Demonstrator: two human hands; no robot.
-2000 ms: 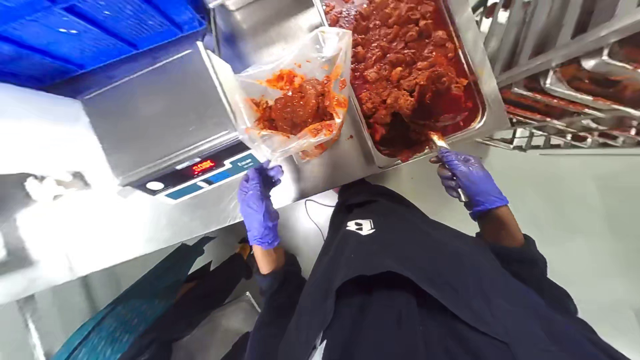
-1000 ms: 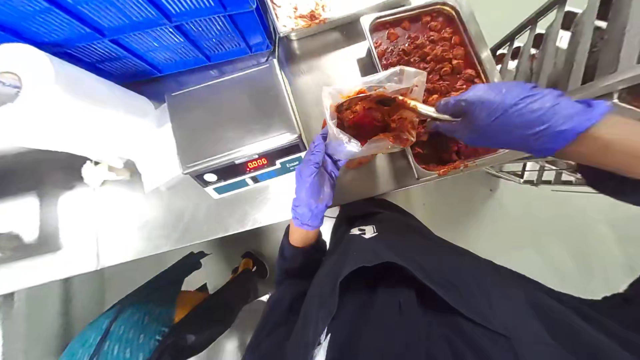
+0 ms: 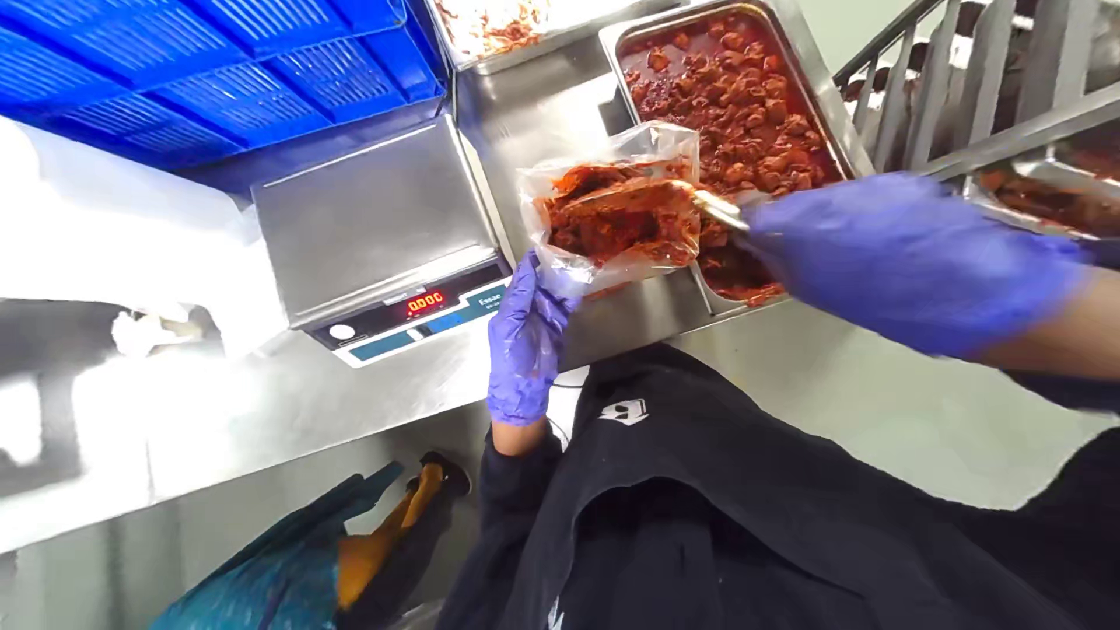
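Note:
My left hand [image 3: 529,341], in a purple glove, grips the lower left edge of a clear plastic bag [image 3: 669,144] that holds red sauced food [image 3: 604,232]. My right hand [image 3: 901,258], also gloved and blurred by motion, is closed on the metal handle of a spoon or ladle [image 3: 722,210]. The utensil's sauce-covered head lies over the mouth of the bag. Beyond the bag, a deep steel tray [image 3: 617,39] holds chunks in red sauce. To the left of the bag is a digital scale [image 3: 376,219] with a bare steel platform and a lit display.
Blue plastic crates [image 3: 262,70] stand behind the scale. A white roll or bag [image 3: 114,219] lies at the left. Another food tray [image 3: 490,61] is at the top. A metal rack [image 3: 954,96] with trays stands at the right. Another person [image 3: 289,560] is below the table's edge.
My right hand has moved from the big tray's near edge to the bag, bringing the utensil over it. My left hand, beside the bag two seconds ago, now holds it. The view has shifted.

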